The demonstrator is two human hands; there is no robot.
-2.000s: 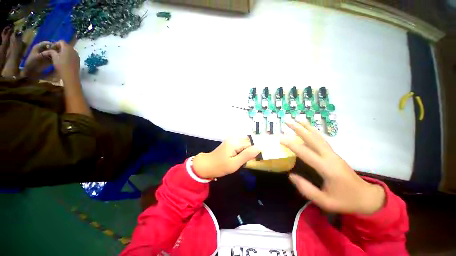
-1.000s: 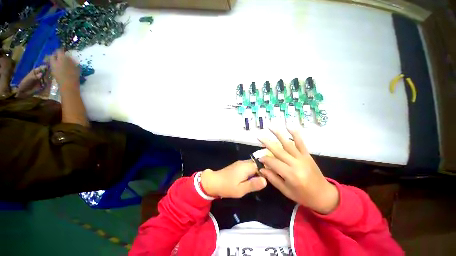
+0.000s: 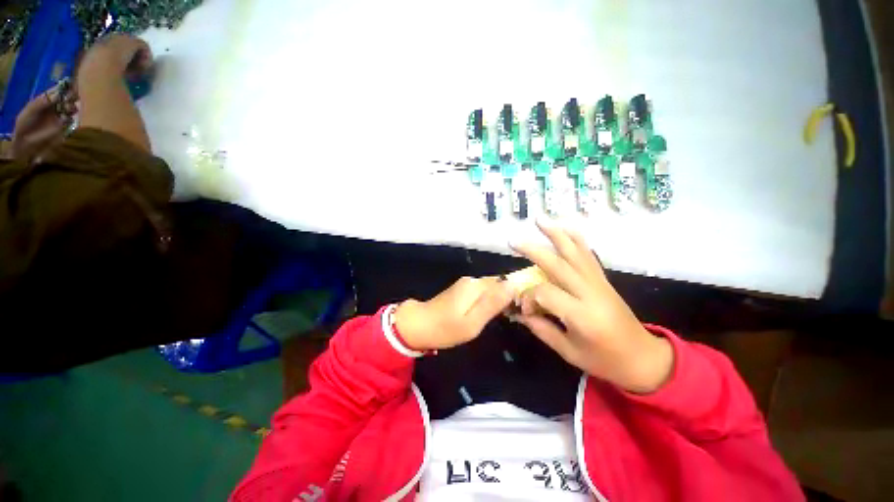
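My left hand (image 3: 454,312) holds a small pale yellow-white strip of backing paper (image 3: 526,279) between thumb and fingers. My right hand (image 3: 586,319) is at the strip's other side, thumb and index finger together on it, other fingers spread. A small dark piece shows at the fingertips; which hand grips it is unclear. The green-and-white PCB panel (image 3: 569,157) lies flat on the white sheet beyond my hands. Its upper row has black bars on all boards. Its lower row has black bars on the two leftmost boards. Thin lead wires (image 3: 451,167) stick out from its left end.
Yellow-handled cutters (image 3: 831,134) lie open at the right, by the sheet's dark edge (image 3: 868,186). A neighbouring worker's arm and hands (image 3: 110,83) are at the left. Loose boards (image 3: 98,18) lie at the top left. A blue stool (image 3: 245,324) stands below the table.
The view has shifted. My hands moved back from the panel to the table's front edge, and my right thumb and index finger have closed at the strip. The panel's black bars look the same.
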